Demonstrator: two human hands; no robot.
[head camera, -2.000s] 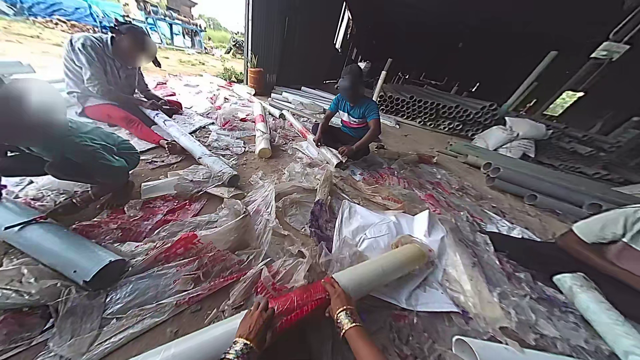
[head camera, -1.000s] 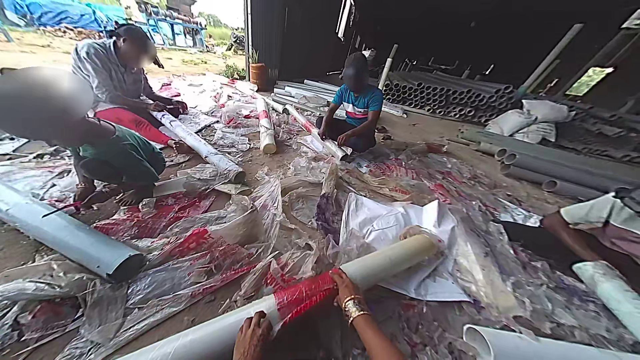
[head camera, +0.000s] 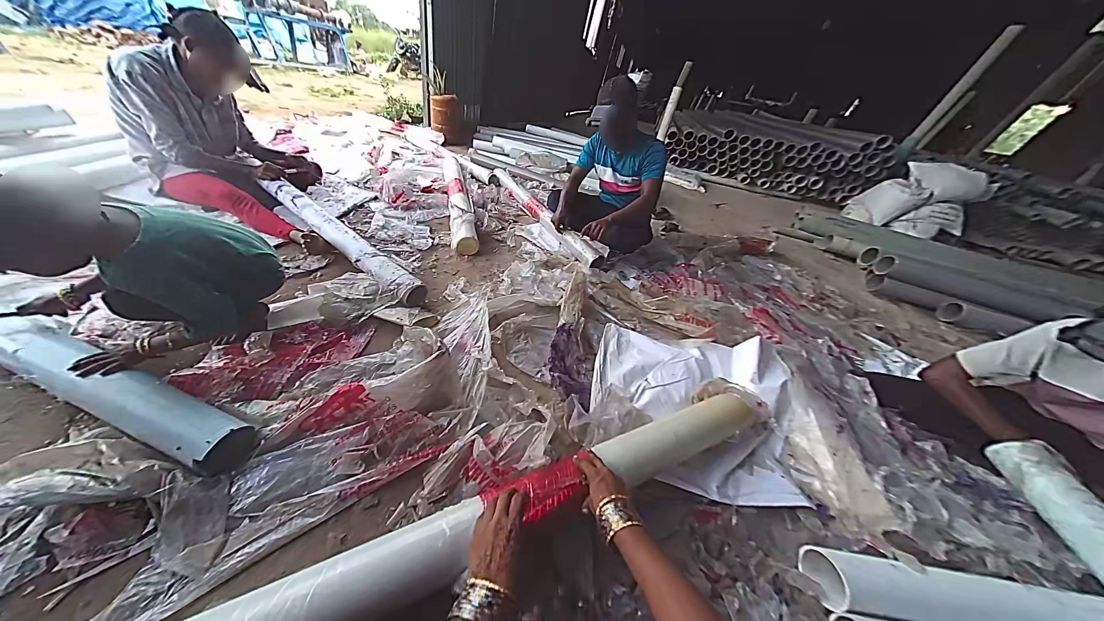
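A long off-white plastic pipe (head camera: 405, 552) lies diagonally before me, its far end over a crumpled white sheet (head camera: 673, 371). A band of red printed plastic film (head camera: 543, 487) is around the pipe's middle. My left hand (head camera: 498, 535) rests on the pipe at the near edge of the red film, fingers on its upper side. At the film's far edge, my right hand (head camera: 604, 485) has its fingers at the film and pipe. Both wrists wear bangles. Whether the fingers pinch the film is not clear.
Scraps of clear and red plastic film (head camera: 345, 431) cover the ground. Co-workers sit or crouch by pipes at left, ahead and right. A grey pipe (head camera: 129, 397) lies at left, a white pipe (head camera: 931, 582) at lower right, and stacked pipes (head camera: 776, 155) stand behind.
My left hand has moved up along the pipe to the red film. The co-worker at left now has a hand on the grey pipe.
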